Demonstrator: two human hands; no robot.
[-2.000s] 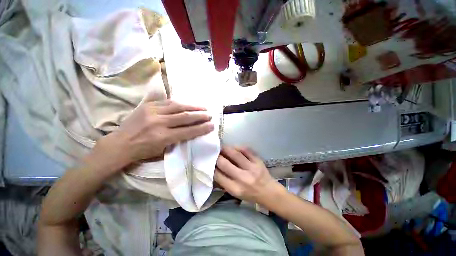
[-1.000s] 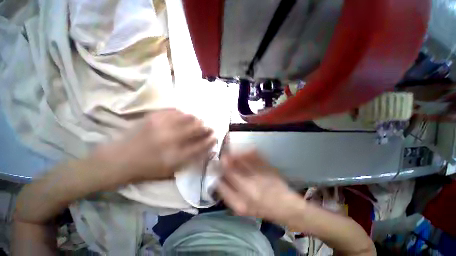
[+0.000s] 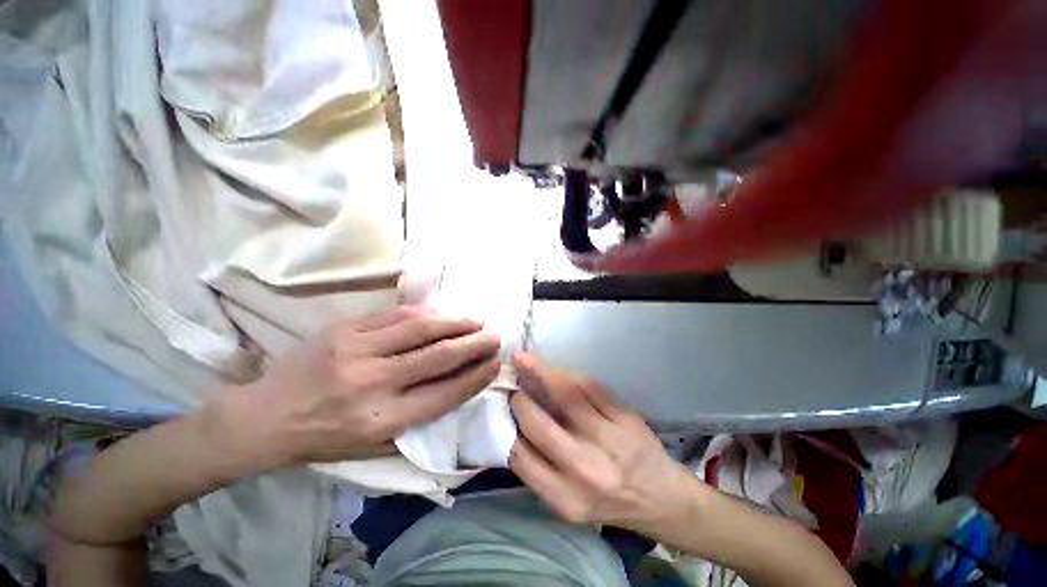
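The cream garment body (image 3: 287,206) lies in folds left of the needle area. The whiter waistband strip (image 3: 459,258) runs from the glare under the machine head (image 3: 643,80) down to the table's front edge. My left hand (image 3: 385,384) lies flat on the strip, fingers together and pointing right. My right hand (image 3: 591,447) pinches the strip's right edge between thumb and fingers near the table edge. The strip's lower end is folded beneath and between the hands. The presser foot and needle are lost in the glare.
A blurred red guard (image 3: 781,206) crosses the upper right. The cream ribbed dial (image 3: 947,229) is right of it. A control panel (image 3: 964,361) sits at the table's right edge. Garment pieces (image 3: 792,476) hang below the table. Pale green cloth (image 3: 499,545) covers the lap.
The view has shifted, and the machine head and red guard now cover the scissors. Both hands are lower on the strip, whose long looped end is now shorter and gathered between them.
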